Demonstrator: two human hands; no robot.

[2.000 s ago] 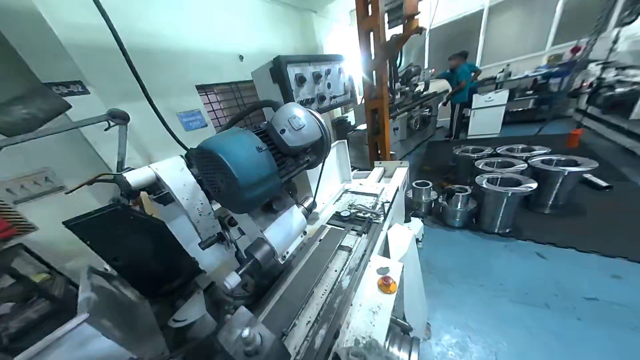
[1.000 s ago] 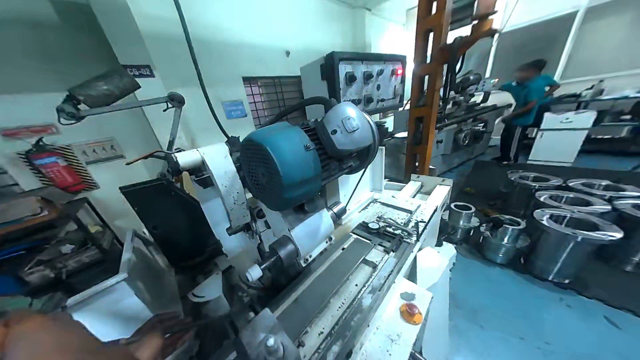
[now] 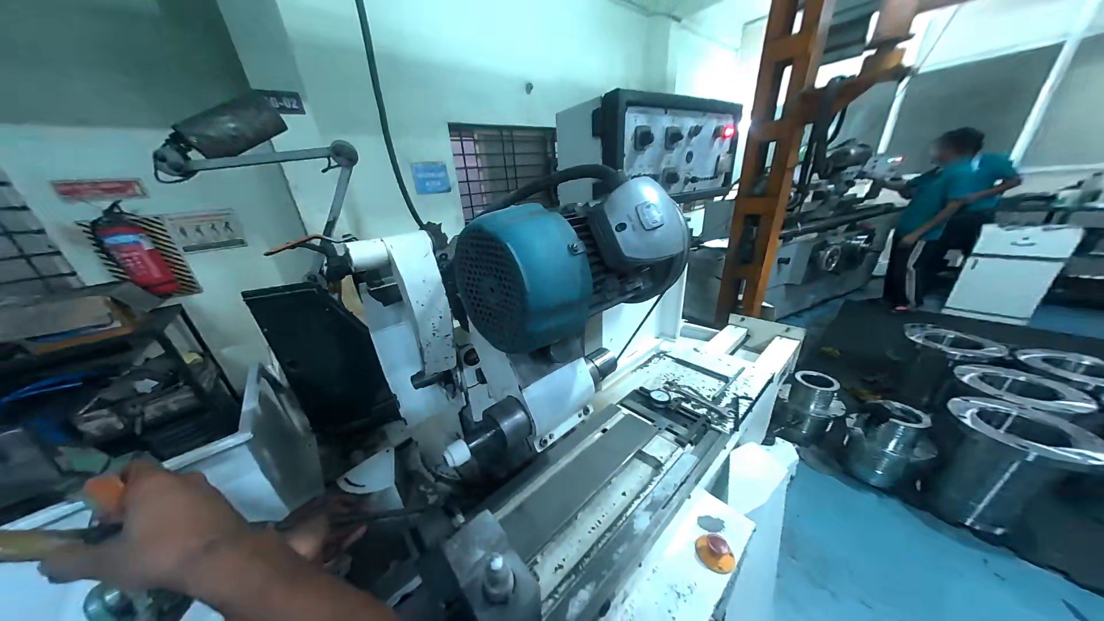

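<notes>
My right hand (image 3: 168,522), its forearm entering from the bottom, is at the lower left, blurred, with its fingers closed around an object with orange and yellowish parts (image 3: 105,498). Behind that forearm, my left hand (image 3: 319,530) shows only partly, in shadow near a dark rod-like part; its hold is unclear. Beyond the hands stands a grinding machine with a blue motor (image 3: 526,276), a cylindrical spindle housing (image 3: 561,395) and a long table (image 3: 582,474). A dial gauge (image 3: 660,397) lies among small items at the table's far end.
A white open bin or cover (image 3: 280,431) stands left of the machine, near a cluttered rack (image 3: 129,379). An amber-and-red button (image 3: 715,553) is on the machine's front. Flanged metal cylinders (image 3: 992,466) stand on the right floor; people (image 3: 949,207) stand behind, by another machine.
Both hands, absent two seconds ago, came in at the lower left; the right hand now shows more fully, with its forearm. The view has turned left. A red light on the control panel is now visible.
</notes>
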